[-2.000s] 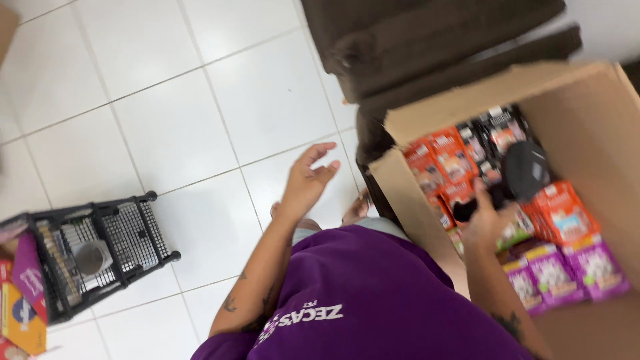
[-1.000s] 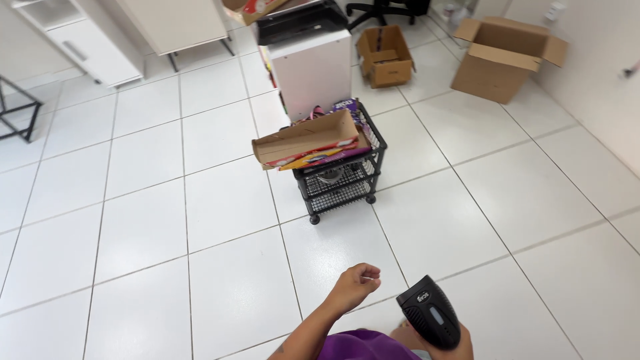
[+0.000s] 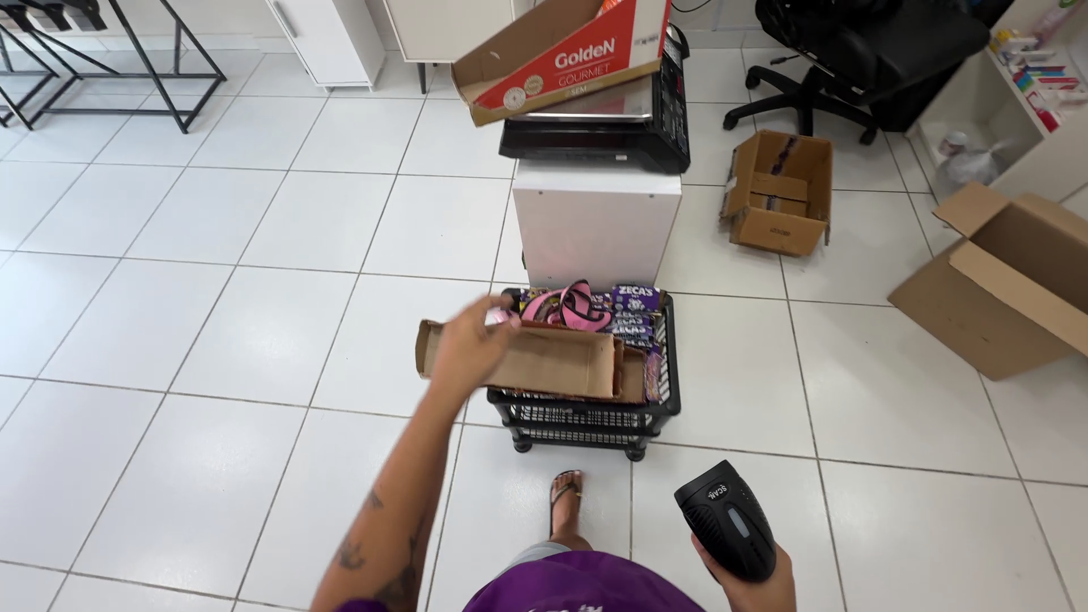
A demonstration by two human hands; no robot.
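My right hand grips a black handheld barcode scanner at the lower right. My left hand is over the left part of an open, shallow cardboard tray on top of a black wheeled basket cart. Its fingertips are blurred near a small pale pink item; whether they grip anything cannot be told. Behind the tray lie a pink strap with dark edges and purple printed packs.
Beyond the cart, a white cabinet bears a black scale with a red display carton on it. Open cardboard boxes stand on the floor at right, near a black office chair. A foot in a flip-flop is before the cart.
The view has swung from the large box of packs to the cart, which is now closer. My left hand has moved from above the floor to the tray. The scanner stays in my right hand.
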